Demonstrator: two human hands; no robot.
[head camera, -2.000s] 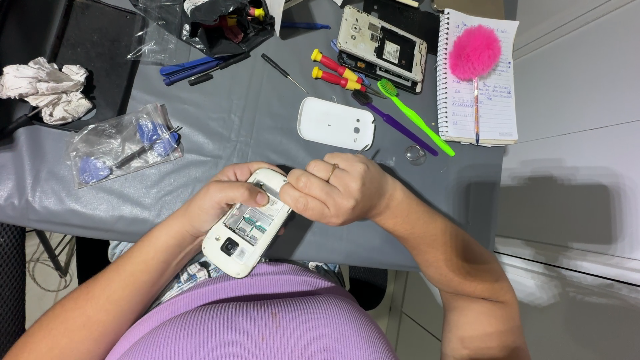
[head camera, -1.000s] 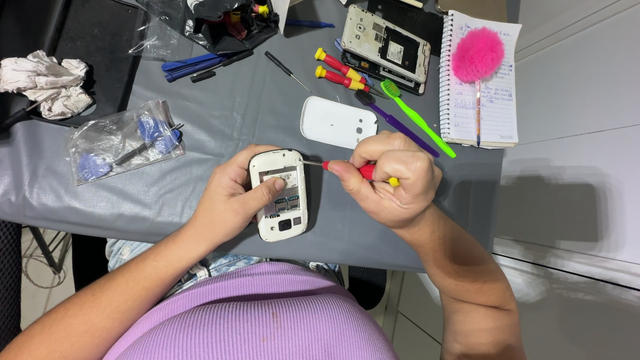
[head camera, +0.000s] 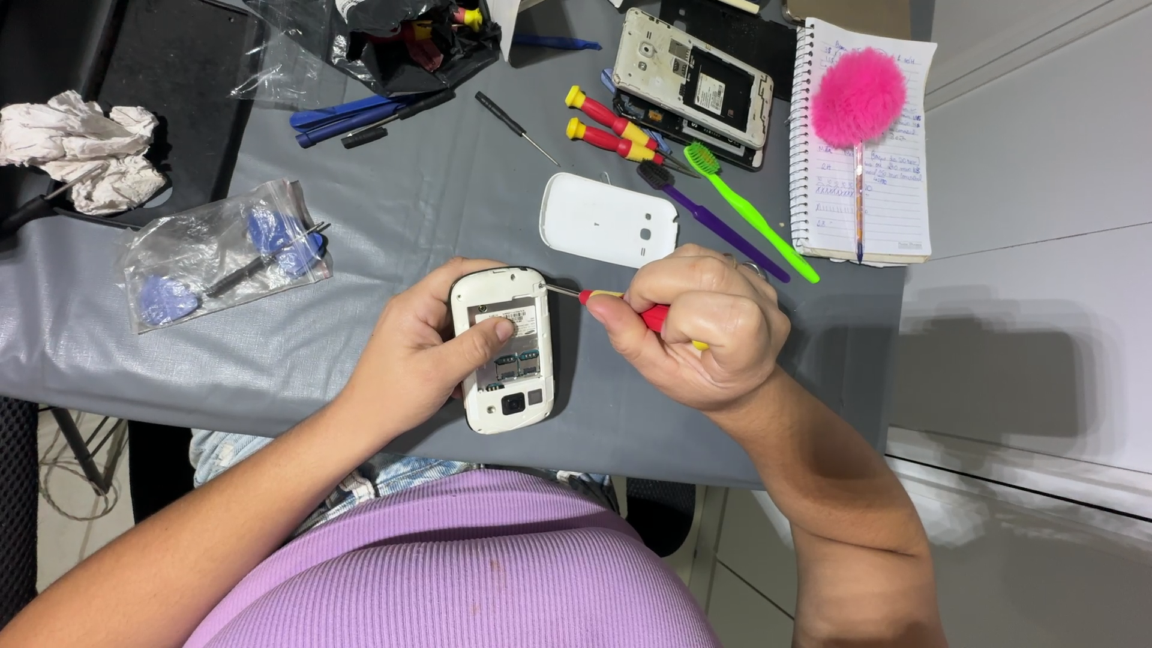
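My left hand (head camera: 432, 351) grips a white smartphone (head camera: 504, 288) whose back is off, its battery bay and camera facing up, thumb over the bay. In my right hand (head camera: 706, 324) is a red and yellow screwdriver (head camera: 655, 317), held sideways; its tip meets the phone's edge near the upper right corner, though exact contact is too small to tell. A white phone back cover (head camera: 607, 219) lies just above my right hand. Beyond it are two more red and yellow screwdrivers (head camera: 598, 139), a purple toothbrush (head camera: 711, 220) and a green toothbrush (head camera: 751, 211).
A clear bag with blue picks (head camera: 225, 256) lies left on the grey-covered table (head camera: 396, 216). Behind are blue pry tools (head camera: 346, 119), a thin black screwdriver (head camera: 515, 126), a black plastic bag (head camera: 405, 45) and a disassembled phone (head camera: 693, 81). A spiral notebook (head camera: 900, 216) bears a pink pompom pen (head camera: 858, 99).
Two seconds ago the phone was tilted in both hands, with no screwdriver visible in the right. It is now more upright in my left hand, and my right hand holds a screwdriver at its edge.
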